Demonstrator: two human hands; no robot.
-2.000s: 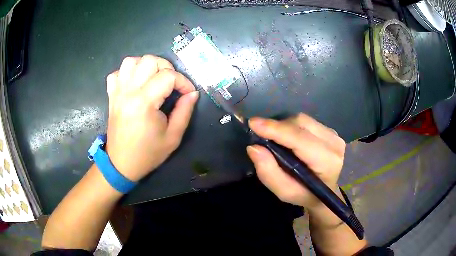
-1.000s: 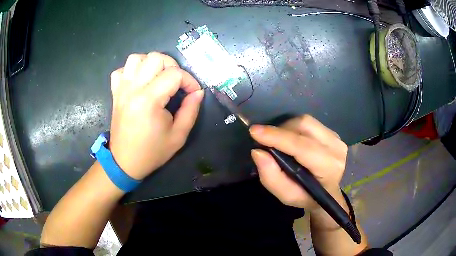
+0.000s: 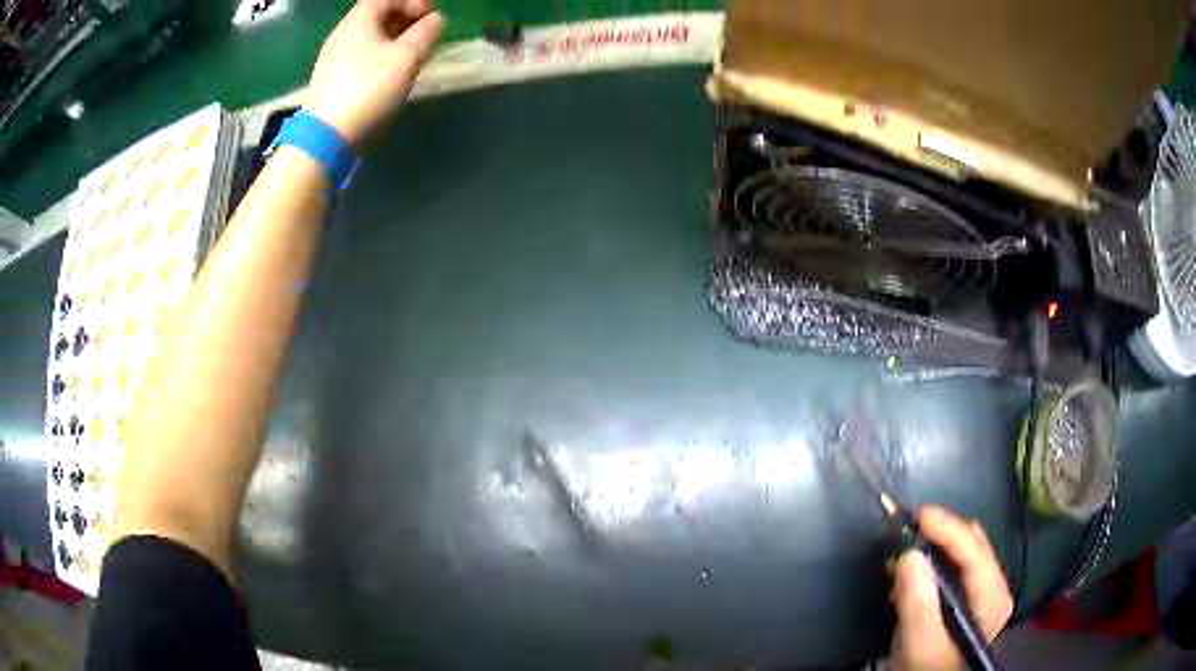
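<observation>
My left hand (image 3: 371,59) is at the top edge, over the white strip beside the green conveyor. Its fingers are curled and partly cut off; I cannot tell whether they hold anything. A blue wrist strap (image 3: 315,142) is on that wrist. My right hand (image 3: 955,590) is at the lower right, closed around the black soldering iron (image 3: 960,611). The iron's tip points up and left, over or near the dark green mat (image 3: 525,236). No circuit board shows on the mat.
The component tray (image 3: 118,262) lies left, partly behind my left forearm. The black extractor fan (image 3: 872,230) stands back right under a cardboard hood (image 3: 944,79), with a mesh strip in front. The tip-cleaning pot (image 3: 1078,452) and cables are right, a white fan beyond. The conveyor (image 3: 131,98) runs behind.
The view has shifted to show more of the far side. My left hand has moved from the board up to the conveyor's edge. My right hand has moved right with the iron. The board is out of view.
</observation>
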